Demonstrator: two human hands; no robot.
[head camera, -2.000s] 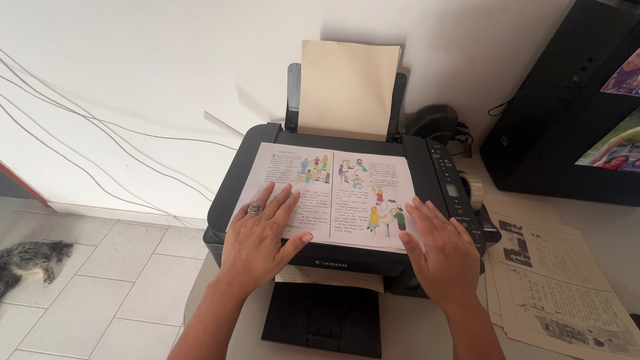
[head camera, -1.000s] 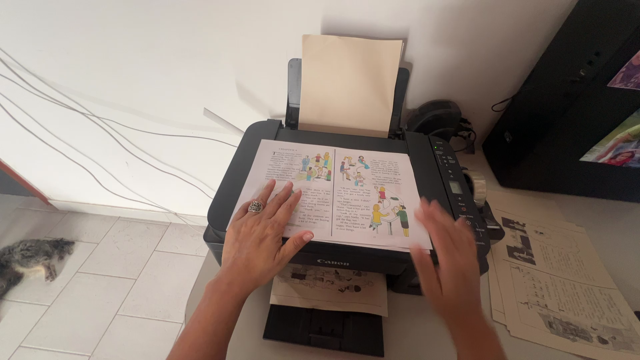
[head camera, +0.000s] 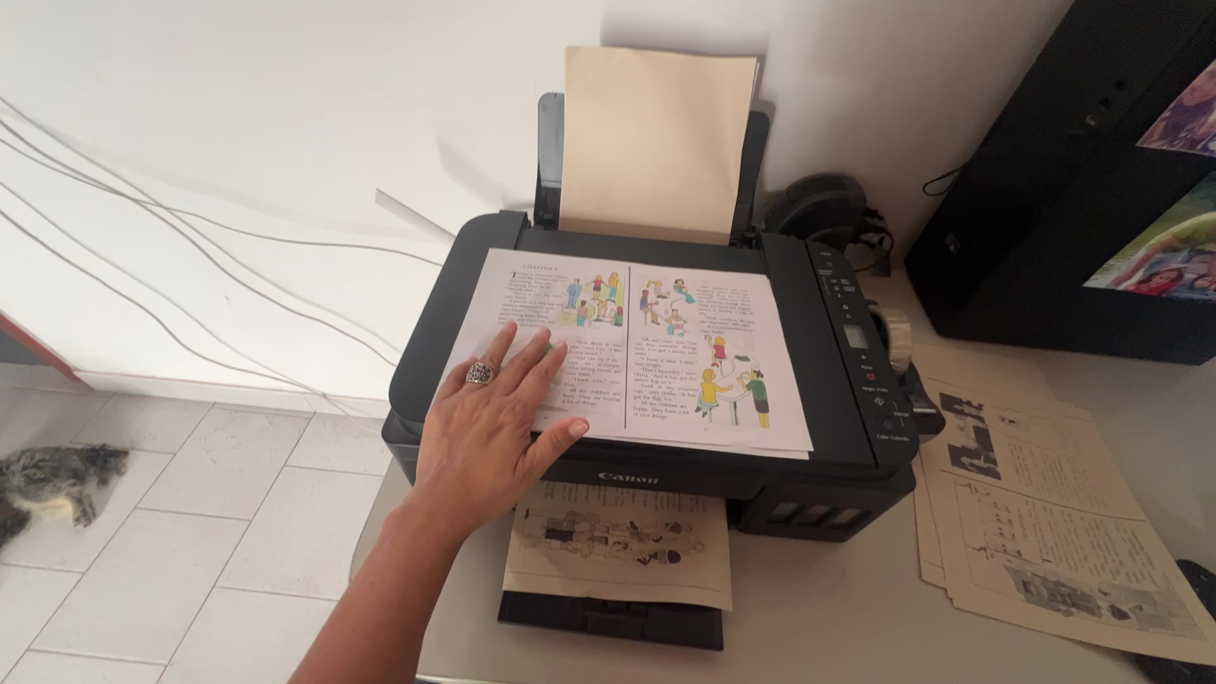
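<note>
My left hand (head camera: 499, 418), with a ring on one finger, lies flat with spread fingers on the left part of a printed sheet (head camera: 703, 380) with coloured drawings. That sheet rests on the lid of a black Canon printer (head camera: 446, 285). My right hand is out of view. Blank cream paper (head camera: 655, 142) stands upright in the rear feed. From the front slot a printed sheet (head camera: 617, 541) with dark drawings sticks out over the black output tray (head camera: 608, 617). The control panel (head camera: 860, 342) is along the printer's right side.
Printed sheets (head camera: 1035, 513) lie on the table (head camera: 807, 608) to the right. Behind the printer's right side are a roll of tape (head camera: 893, 337) and a dark round object (head camera: 817, 214). A black case (head camera: 1035, 218) stands at the upper right. Cables (head camera: 190, 223) run along the wall. A furry animal (head camera: 62, 484) lies on the tiled floor.
My right hand has left the sheet's right side and gone out of view. The printed page has come further out of the front slot. My left hand has stayed on the sheet.
</note>
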